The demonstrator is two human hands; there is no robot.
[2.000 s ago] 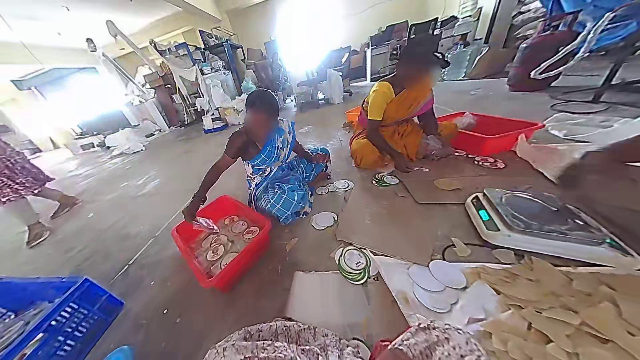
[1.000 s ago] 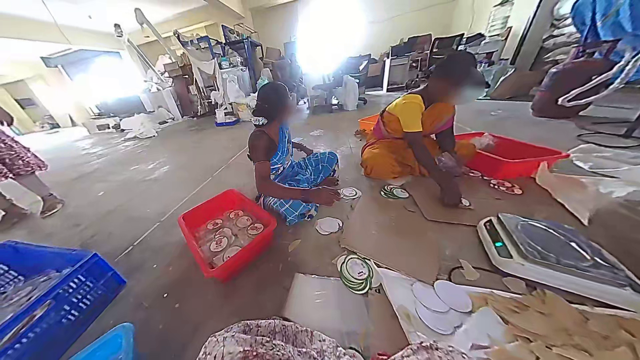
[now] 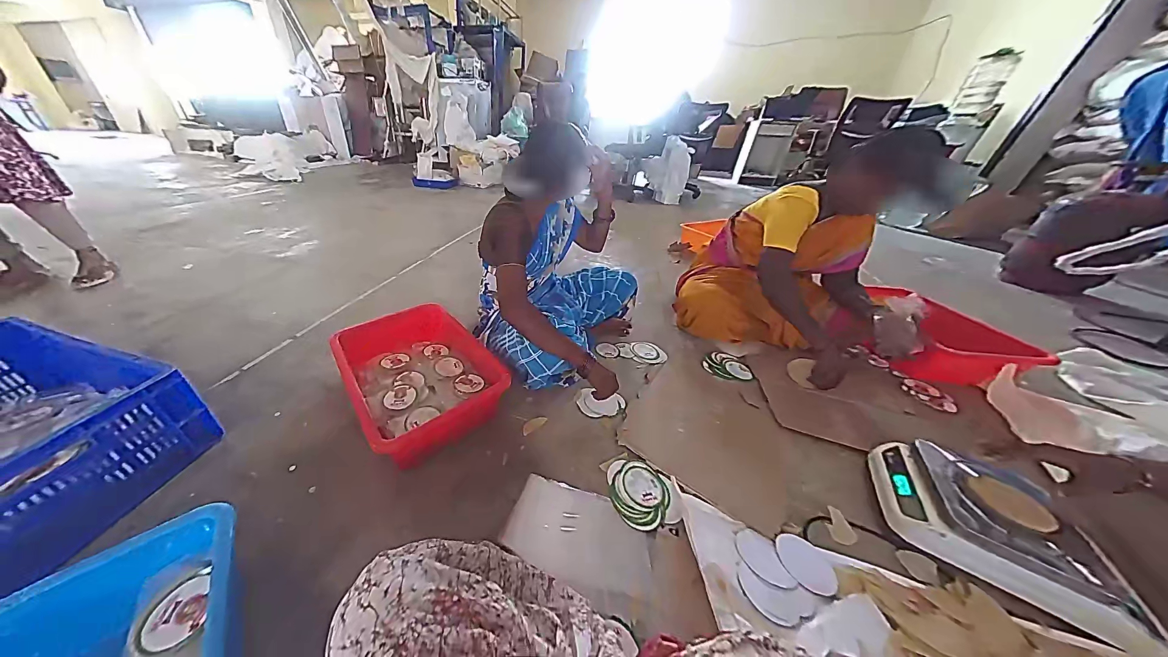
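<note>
Neither of my hands can be made out; patterned cloth over my legs point(image 3: 474, 602) fills the bottom middle. In front of it, round green-edged printed labels point(image 3: 641, 495) lie in a pile on cardboard point(image 3: 584, 529). To their right are plain white discs point(image 3: 776, 575) and thin brown pieces point(image 3: 949, 611). A digital weighing scale point(image 3: 995, 529) with a lit display stands at the right, a round brown piece point(image 3: 1013, 504) on its pan. One seated person in blue touches white discs point(image 3: 600, 403) on the floor; another in yellow and orange reaches to a brown disc point(image 3: 803, 372) on cardboard.
A red tray point(image 3: 422, 447) holds packed round items with printed labels. A blue crate point(image 3: 100, 465) and a light blue tub point(image 3: 214, 584) stand at the left. Another red tray point(image 3: 967, 342) is beside the person in orange. Someone's legs point(image 3: 64, 228) show at the far left.
The person in blue has drawn an arm back from the red tray, now touches discs on the floor and has the other hand raised to the head. A round brown piece is now on the scale.
</note>
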